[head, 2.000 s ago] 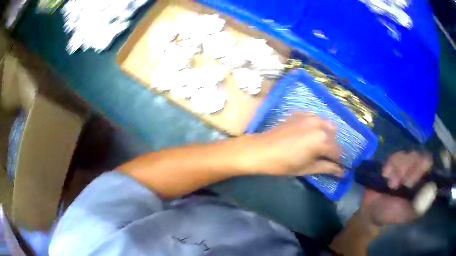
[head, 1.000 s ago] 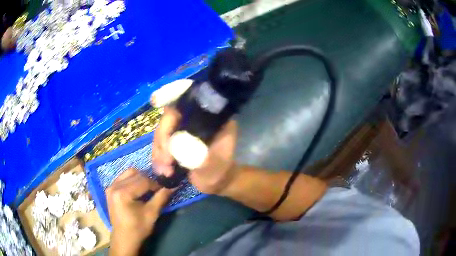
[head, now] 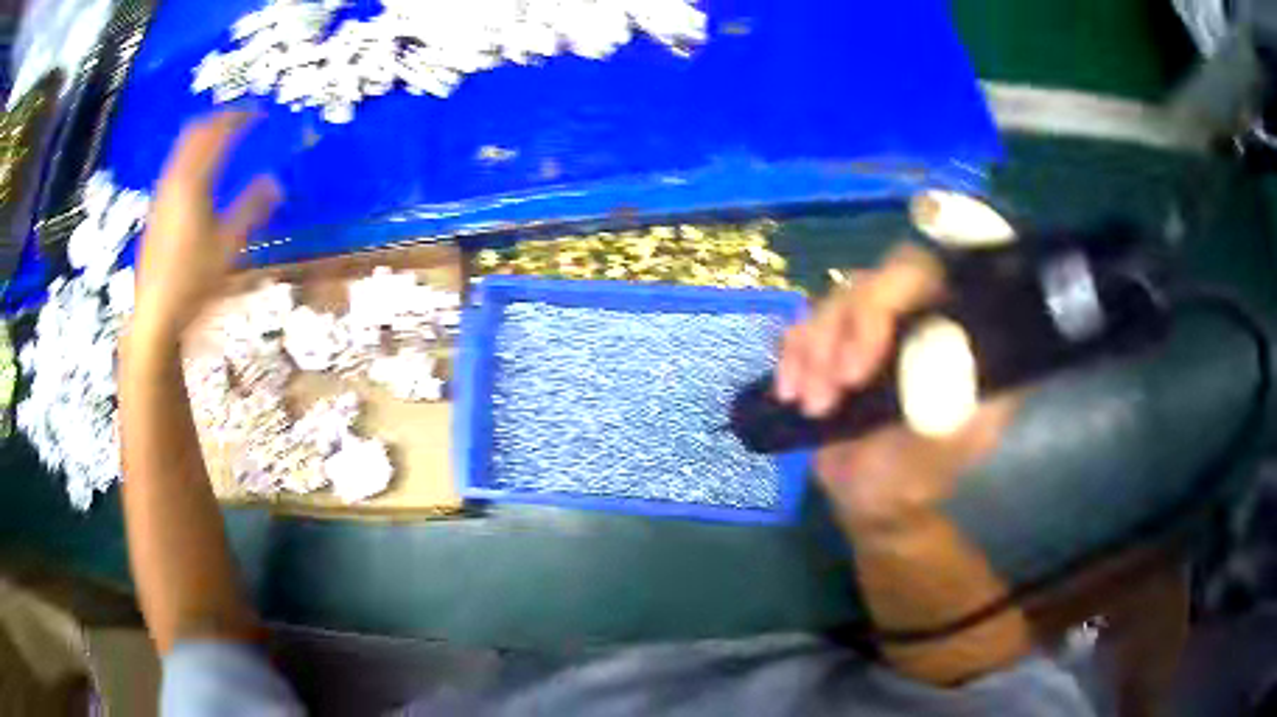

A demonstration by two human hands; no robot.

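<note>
My right hand (head: pixel 875 378) is wrapped around the thick black electric screwdriver (head: pixel 1036 315), whose nose points left over the right end of the blue screw tray (head: pixel 630 507). Two cream padded bulges show on the tool by the fingers. My left hand (head: pixel 203 231) is raised at the far left, over the near left part of the big blue sheet, fingers apart, with nothing seen in it. The image is blurred there. The screw tray holds a mass of small silver-grey screws (head: pixel 616 399).
A tan cardboard tray (head: pixel 420 469) with white parts stands left of the screw tray. Brass pieces (head: pixel 637 256) lie behind it. The blue sheet (head: pixel 812 98) bears heaped white housings (head: pixel 406 49); more lie at far left (head: pixel 70 378). A black cord (head: pixel 1148 521) loops right.
My left hand has left the tool's nose and screw tray and moved far left, fingers apart. The screwdriver now points left, still in my right hand. The camera view has turned.
</note>
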